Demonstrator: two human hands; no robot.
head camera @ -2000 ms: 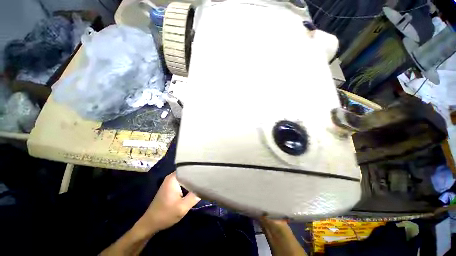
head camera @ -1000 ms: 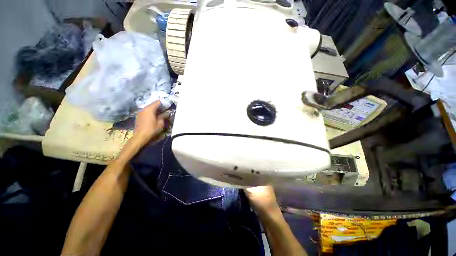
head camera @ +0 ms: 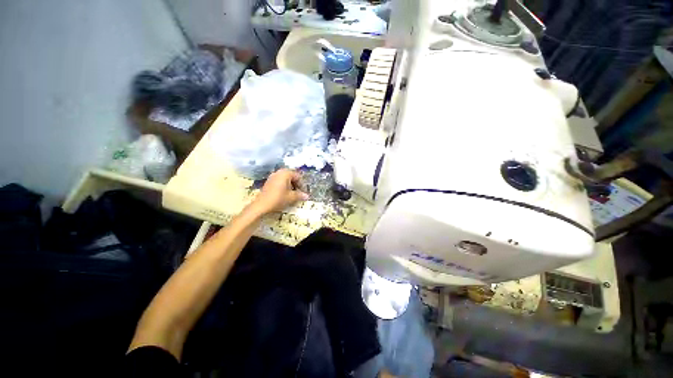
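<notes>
My left hand [head camera: 280,192] reaches to the dark patch on the machine table [head camera: 195,193], left of the machine head [head camera: 472,148]. Its fingertips are close together over small pale bits; whether they pinch one is too small to tell. The dark garment [head camera: 295,295] lies across the lap and up to the table's front edge, with a light seam line running down it. A paler blue part of cloth [head camera: 409,339] lies below the bright white lamp disc [head camera: 387,295]. My right hand cannot be made out.
A crumpled whitish plastic bag [head camera: 277,122] lies on the table behind my left hand. A blue-capped water bottle [head camera: 339,81] stands beside the ribbed handwheel [head camera: 377,88]. A box with dark, plastic-wrapped material [head camera: 184,85] is at far left. A black curved bar [head camera: 634,166] is at right.
The view has swung left, so the machine head sits further right. My left hand went from the garment to the table's small bits and remains there. My right hand has dropped out of sight.
</notes>
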